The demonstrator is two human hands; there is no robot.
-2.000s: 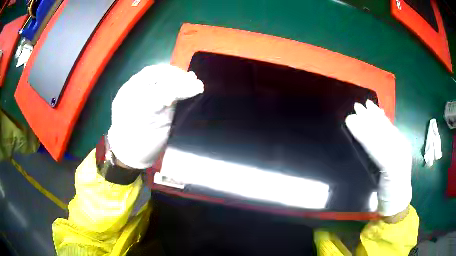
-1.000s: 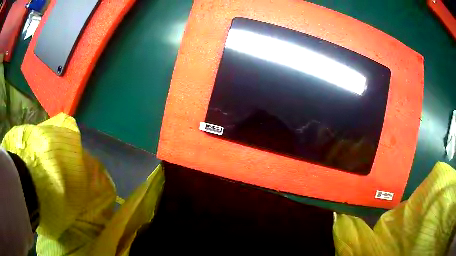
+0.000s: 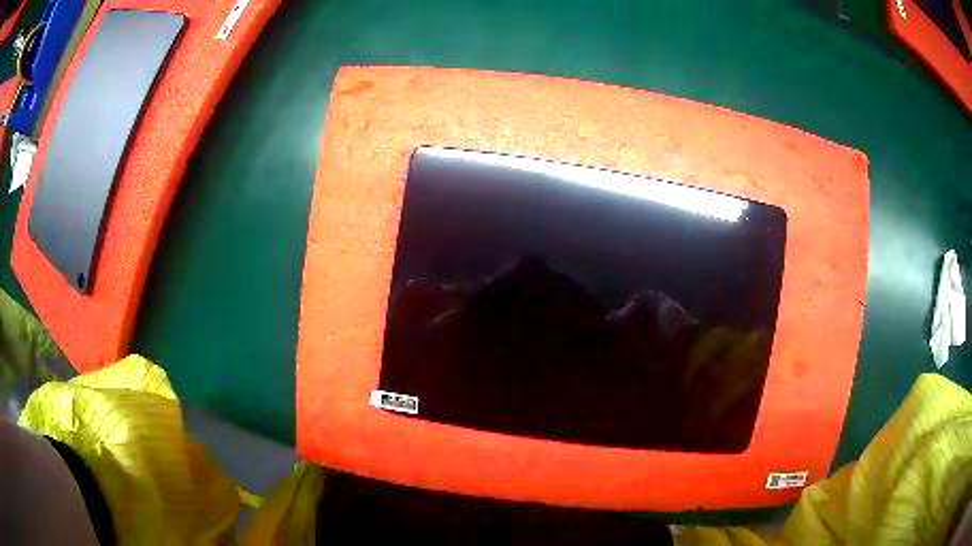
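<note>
A tablet [image 3: 581, 309] lies flat, black glossy screen up, on an orange-red foam pad [image 3: 597, 101] in front of me. A strip of light is mirrored along its far edge, with dark reflections lower down. A small white screen label [image 3: 395, 402] sits at its lower-left corner. A white pad label [image 3: 787, 481] is at the pad's lower-right corner. Neither of my hands is in view. Only my yellow sleeves show at the lower left and lower right; a dark band crosses the left one.
At the left, a second tablet [image 3: 104, 139] lies grey back cover up on another foam pad [image 3: 160, 235]. A wiping cloth [image 3: 948, 309] lies on the green bench [image 3: 240, 288] at the right. Another pad [image 3: 929, 48] shows at the top right. A blue object [image 3: 48, 69] is far left.
Two seconds ago both gloved hands held the tablet at its sides. The hands have since left the picture and the tablet lies flat. Since the last frame the view has shifted.
</note>
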